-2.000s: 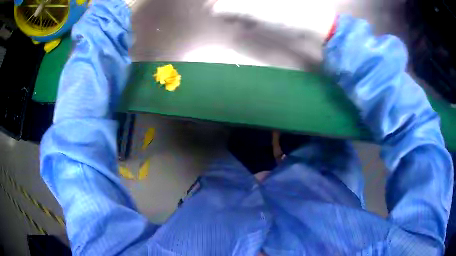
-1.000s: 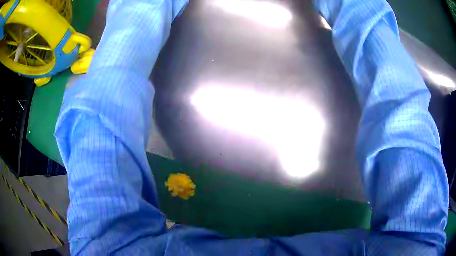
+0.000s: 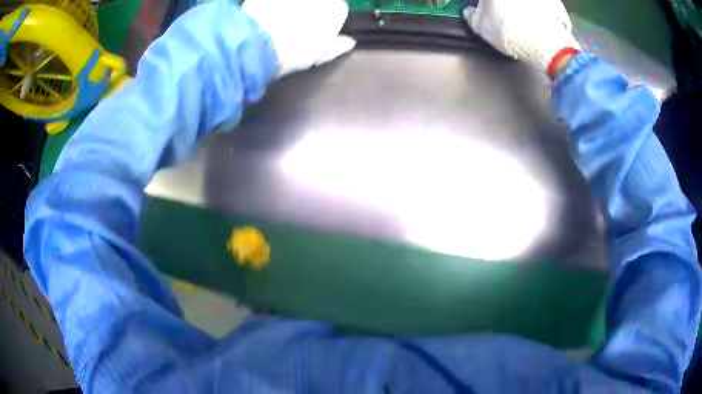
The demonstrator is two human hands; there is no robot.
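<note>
A black board carrier (image 3: 419, 32) with a green circuit board (image 3: 416, 6) in it shows at the top edge; most of it is cut off. My left hand (image 3: 304, 29), in a white glove, is on the carrier's left end. My right hand (image 3: 519, 29), in a white glove with a red cuff edge, is on its right end. Both hands grip the frame, with the fingertips partly hidden. The shiny metal bench plate (image 3: 323, 185) lies between the carrier and me.
A yellow clump (image 3: 249, 247) lies on the green front edge (image 3: 369, 285) of the bench. A yellow and blue round item with spokes (image 3: 46, 69) stands at the upper left. Clear sheet-like material (image 3: 616, 58) lies beyond my right wrist. Striped floor tape shows lower left.
My hands, out of the picture before, now show at the top with the carrier and board between them. My forearms have drawn back toward me.
</note>
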